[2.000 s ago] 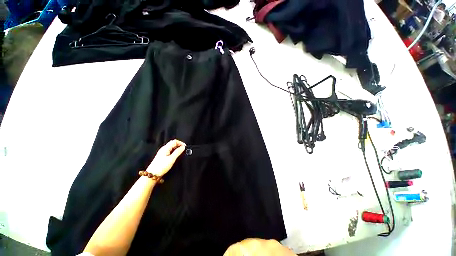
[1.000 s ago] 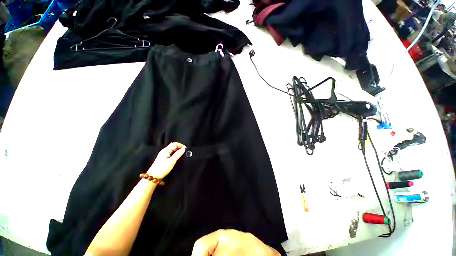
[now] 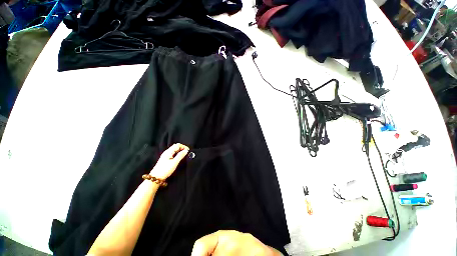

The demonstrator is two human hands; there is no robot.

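Note:
Black wide-leg trousers point(image 3: 200, 100) lie flat on the table, narrow waist at the far end, with a pale button and a pale loop there. A second black garment point(image 3: 215, 195) lies on top, its waistband across the middle with a shiny button point(image 3: 192, 155). My left hand point(image 3: 174, 156), with a beaded bracelet, pinches the waistband just left of this button. My right hand point(image 3: 233, 244) is cut off by the bottom edge over the garment; its fingertips are hidden.
Thread snips point(image 3: 308, 201) lie right of the garment. A black corded tool point(image 3: 358, 110) with bundled cable, thread spools point(image 3: 380, 221) and a blue-and-white box point(image 3: 415, 200) are on the right. A wire hanger point(image 3: 116, 40) lies on black garments; a navy and maroon pile point(image 3: 320, 30) is far right.
My right hand has come further into view from the bottom edge and moved left compared with two seconds ago. My left hand keeps its pinch on the waistband. The view has shifted slightly.

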